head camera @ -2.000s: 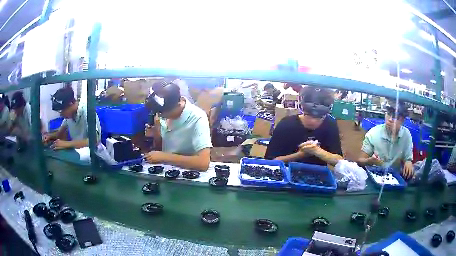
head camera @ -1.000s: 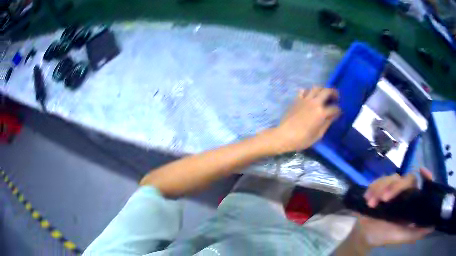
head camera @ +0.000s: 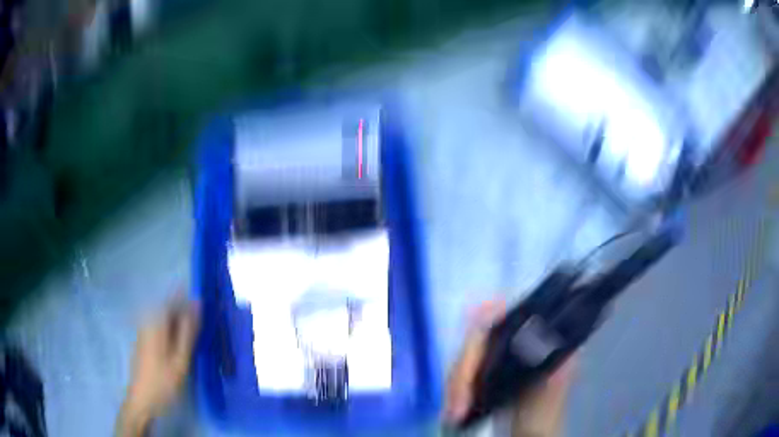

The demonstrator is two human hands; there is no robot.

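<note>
The picture is strongly blurred. My right hand (head camera: 468,365) is closed around a thick black electric screwdriver (head camera: 559,329), which points up and to the right. My left hand (head camera: 161,354) is at the left wall of a blue tray (head camera: 417,282); blur hides whether its fingers hold the rim or anything else. A white and silver screw feeder (head camera: 299,171) stands in the tray, with its small mechanism at the near end.
The green conveyor belt (head camera: 128,128) runs behind the tray. The bench has a silvery-white cover (head camera: 465,188). Another blue-edged tray with a white inside (head camera: 598,102) lies at the upper right. Grey floor with yellow-black tape (head camera: 716,337) is at the right.
The view has swung right and closer, with the feeder tray now upright in the middle. The screwdriver, still in my right hand, now points up-right. My left hand now shows left of the tray.
</note>
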